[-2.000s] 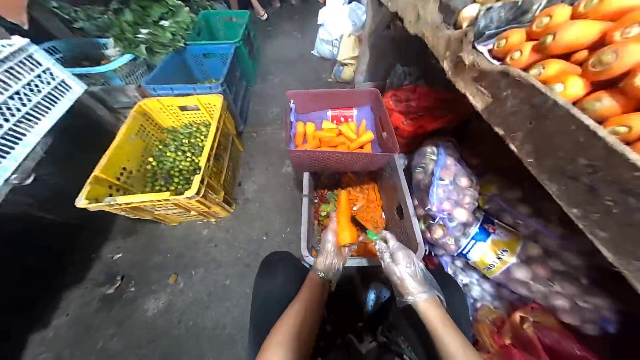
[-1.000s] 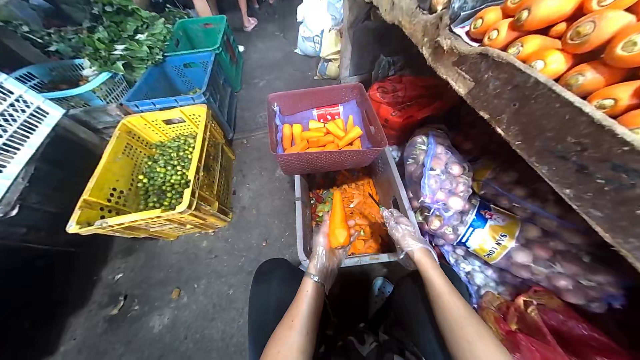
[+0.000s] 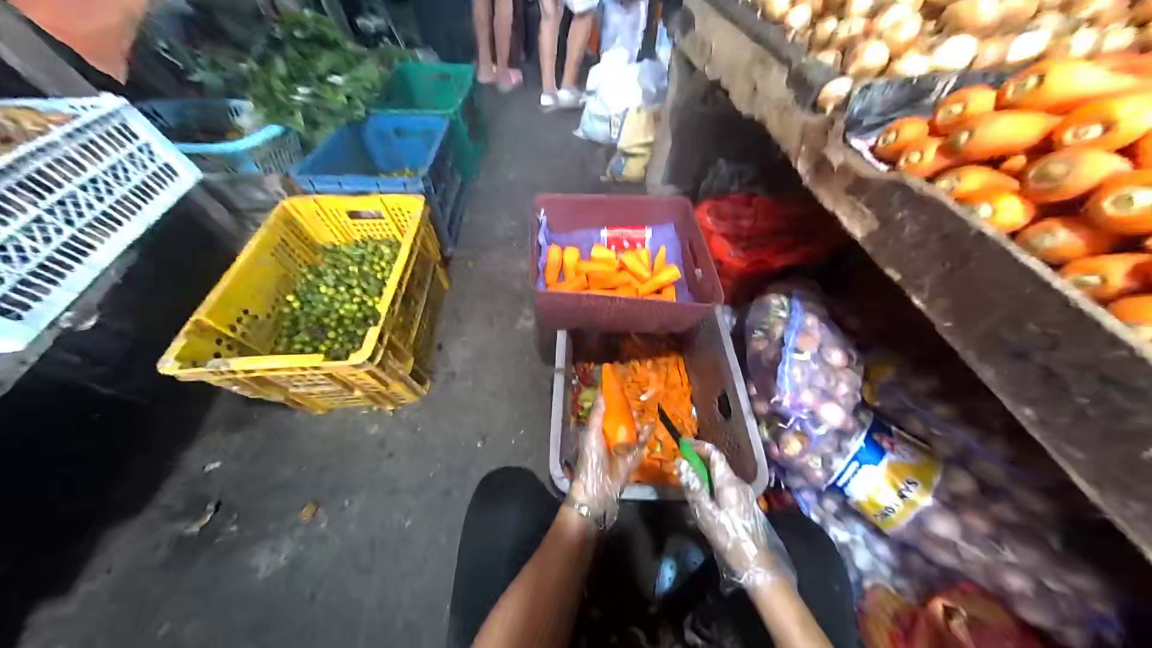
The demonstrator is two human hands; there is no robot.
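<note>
A peeled carrot (image 3: pixel 617 409) stands nearly upright in my left hand (image 3: pixel 601 468), which wears a clear plastic glove. My right hand (image 3: pixel 724 513), gloved the same way, grips a knife with a green handle (image 3: pixel 695 463); its dark blade (image 3: pixel 667 423) points up and left, a little apart from the carrot. Both hands are over the near part of a grey plastic crate (image 3: pixel 747 432) that holds orange carrot peelings (image 3: pixel 661 382). Just beyond, a maroon crate (image 3: pixel 621 310) holds peeled carrots (image 3: pixel 612 270) on a purple lining.
Left on the floor stand a yellow crate (image 3: pixel 297 362) of small green citrus, a blue crate (image 3: pixel 369 183) and a green crate (image 3: pixel 432 76). Net bags of onions (image 3: pixel 810 369) lie close at right, under a stall edge (image 3: pixel 954 234) bearing carrots (image 3: pixel 999 135). People's legs (image 3: pixel 562 54) show ahead.
The knife, near the carrot two seconds ago, is now apart from it, its blade pointing up and left. My left hand still holds a carrot. The view has tilted up somewhat.
</note>
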